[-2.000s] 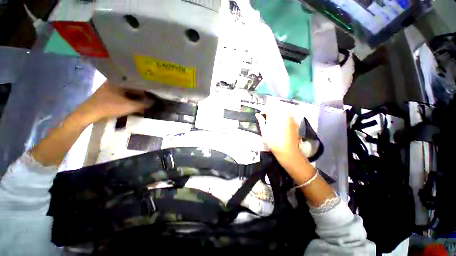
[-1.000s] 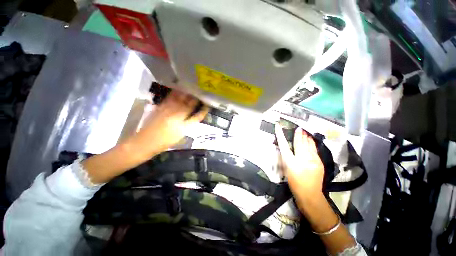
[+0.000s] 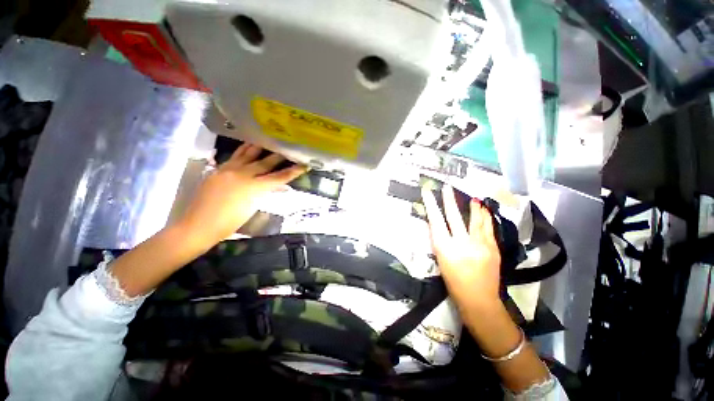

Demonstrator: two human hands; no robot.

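Camouflage padded shoulder straps (image 3: 337, 270) lie curved across the white work plate (image 3: 352, 227), in front of the machine. My left hand (image 3: 247, 188) lies palm down on a dark strap piece, fingers under the left edge of the machine head (image 3: 313, 78). A short camouflage end (image 3: 319, 184) shows right of its fingertips. My right hand (image 3: 463, 243) lies with fingers spread on another camouflage and black strap end (image 3: 454, 202) right of the head. Black webbing (image 3: 540, 270) loops out to the right of this hand. The needle area is hidden under the head.
A black heap of cut webbing (image 3: 634, 305) is at the right. A translucent white tube (image 3: 513, 102) hangs right of the head. The green machine bed (image 3: 548, 94) is behind. A control screen (image 3: 689, 47) is upper right. A dark strap pile (image 3: 23, 125) is at the left edge.
The camera view has shifted, first one way and then partly back. My left hand has come out from beneath the head's left side onto the strap piece. My right hand now lies flatter on its strap end.
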